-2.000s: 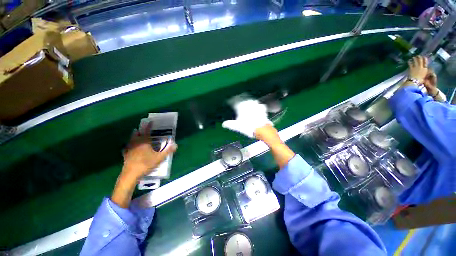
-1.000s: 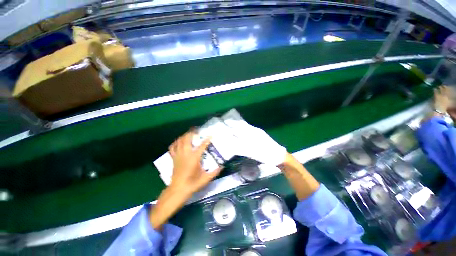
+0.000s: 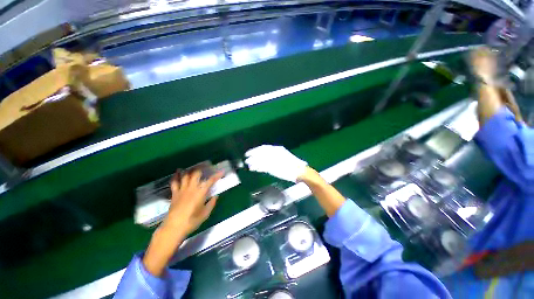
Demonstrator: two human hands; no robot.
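A white and grey retail box [image 3: 151,204] lies flat over the green conveyor belt [image 3: 281,140]. My bare left hand [image 3: 192,195] rests on top of it with fingers spread; whether it grips the box cannot be told. My right hand [image 3: 276,162], in a white glove, is to the right of the box over the belt, with no object visible in it; its fingertips are blurred. Clear blister trays with round devices [image 3: 245,252] lie on the near worktop, and one tray [image 3: 271,199] overlaps the belt's edge rail.
Several more trays [image 3: 419,206] lie on the worktop at right, beside a coworker's blue sleeve [image 3: 505,137]. Brown cartons [image 3: 50,117] stand beyond the far rail at left. A metal post [image 3: 410,55] rises at the back right.
Since one second ago my hands have parted. The box, held between both hands then, lies further left under my left hand. My gloved hand has come away from it. The view has shifted slightly.
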